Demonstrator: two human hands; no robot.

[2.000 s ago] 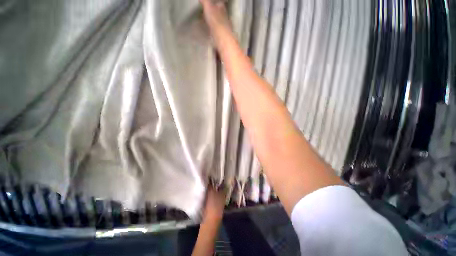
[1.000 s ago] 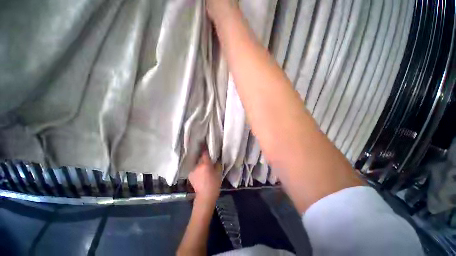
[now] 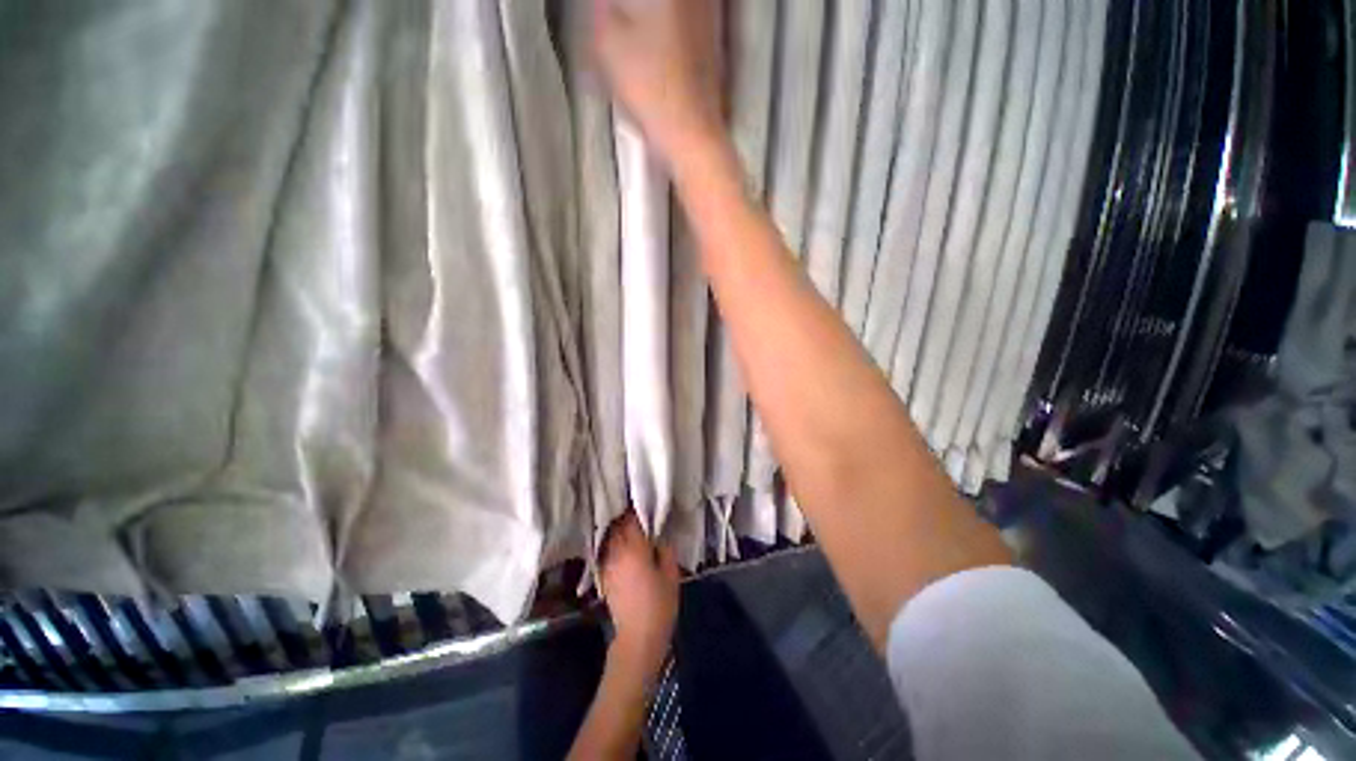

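Note:
The pale grey-beige curtain panel (image 3: pixel 372 298) lies loose and wrinkled on the left. Straight set pleats (image 3: pixel 922 223) run side by side to its right, with crossed V-shaped pleat ends along the front edge. My left hand (image 3: pixel 640 587) is low in the middle, closed on the hem of a fold; its fingertips are partly hidden in the cloth. My right hand (image 3: pixel 654 67) is at the top edge, blurred and cut off, over the folds where the loose cloth meets the pleats. Whether it grips cloth cannot be told.
Bare metal bars (image 3: pixel 1167 253) show on the right, and bar ends show under the panel at lower left. The rack front rail (image 3: pixel 298 681) curves along the front. A grey cloth bundle (image 3: pixel 1301 454) lies at the far right. A dark blue-grey surface is below the rack.
More cloth is gathered into upright folds beside the pleats. My left hand has dropped slightly from a second ago. My right hand stays high and now shows more fully over the cloth.

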